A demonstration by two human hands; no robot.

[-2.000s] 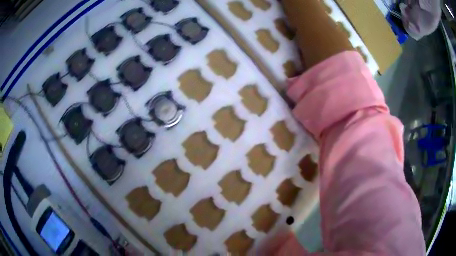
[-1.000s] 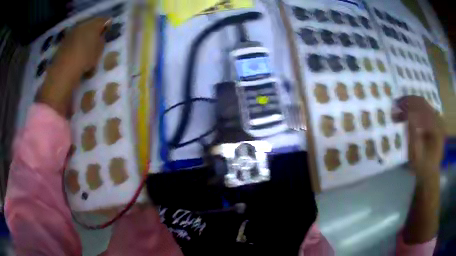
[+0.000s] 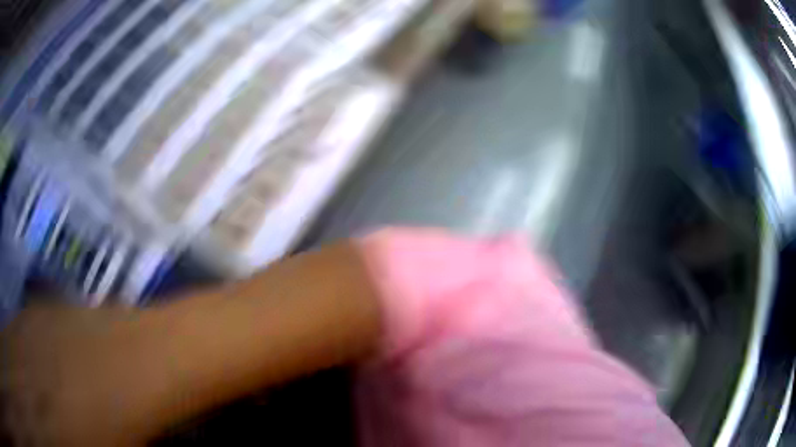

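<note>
The view is heavily blurred. My right hand (image 3: 65, 380) is at the lower left, partly cut off by the picture's edge, with a bare forearm and a pink sleeve behind it. Its fingers cannot be made out, and I cannot tell whether it holds anything. My left hand is not in view. The foam tray (image 3: 353, 118) lies at the upper left beyond my arm, with dark rows at its far left and brownish rows nearer. The digital meter (image 3: 42, 216) is a blue-lit smear at the left edge.
A grey floor (image 3: 454, 131) shows right of the tray. A blurred blue object (image 3: 720, 144) stands at the far right, near a pale curved band at the rim. Something yellowish (image 3: 511, 19) is at the top.
The view has swung to the right. My left hand has left the picture. My right hand has moved from beside the right tray to the lower left, nearer the camera.
</note>
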